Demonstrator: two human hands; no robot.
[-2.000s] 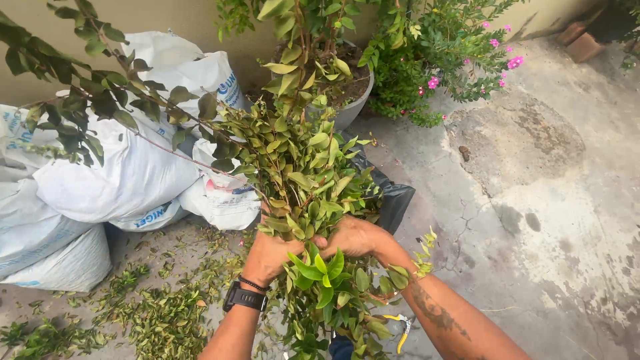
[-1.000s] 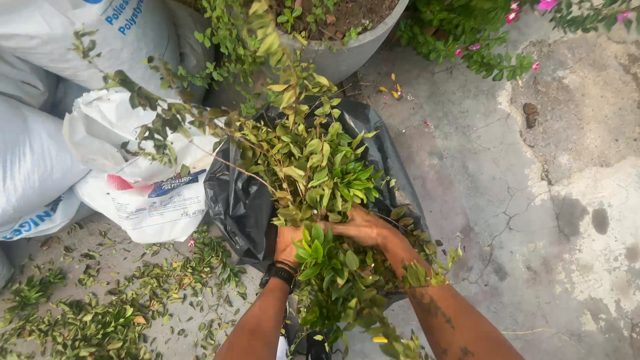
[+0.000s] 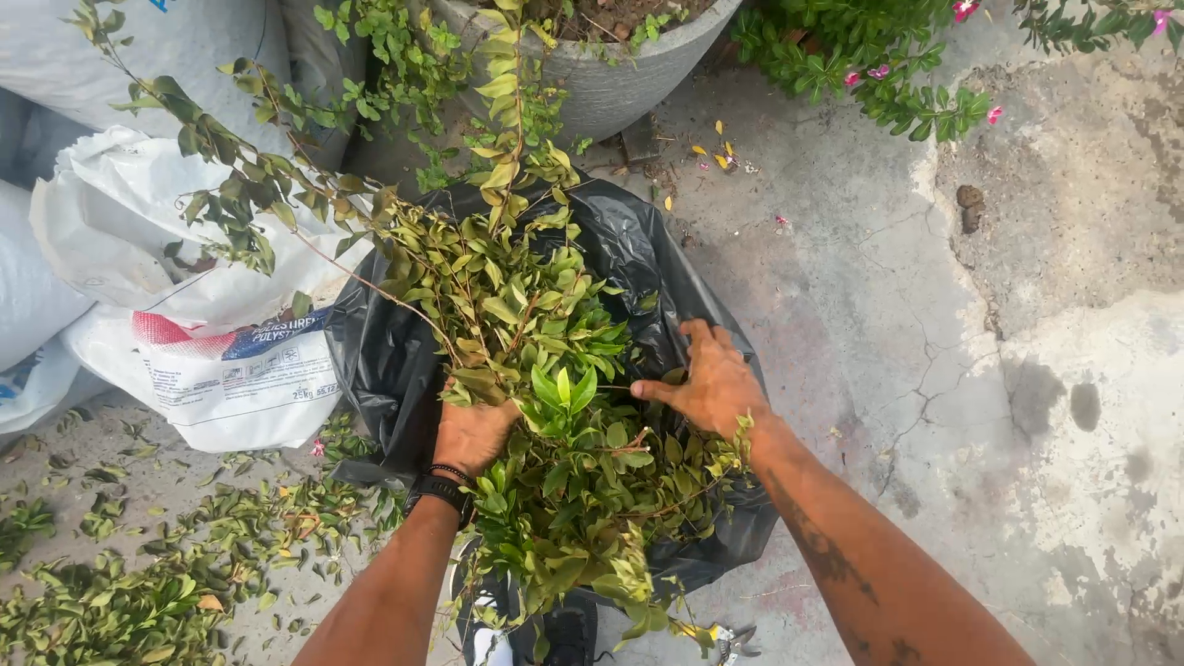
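A large bundle of leafy cut branches (image 3: 555,324) lies in the mouth of a black plastic bag (image 3: 638,240), with long stems sticking out at the upper left and top. My left hand (image 3: 476,435), with a dark watch at the wrist, is at the bundle's left side, its fingers partly hidden under leaves; its grip does not show. My right hand (image 3: 712,384) is spread at the right inside edge of the bag, thumb toward the leaves and fingers apart. Near my shoes, pruning shears (image 3: 735,643) with a yellow part lie on the ground, partly behind leaves.
White woven sacks (image 3: 176,65) and an opened white printed sack (image 3: 250,370) stand on the left. Loose leaves (image 3: 120,592) cover the concrete at lower left. A grey planter (image 3: 610,83) is behind the bag, with a pink-flowered plant (image 3: 832,55) at upper right.
The bundle has come down into the black bag. My hands, close together around the stems before, are now apart, the right one off the bundle. The view has tilted downward.
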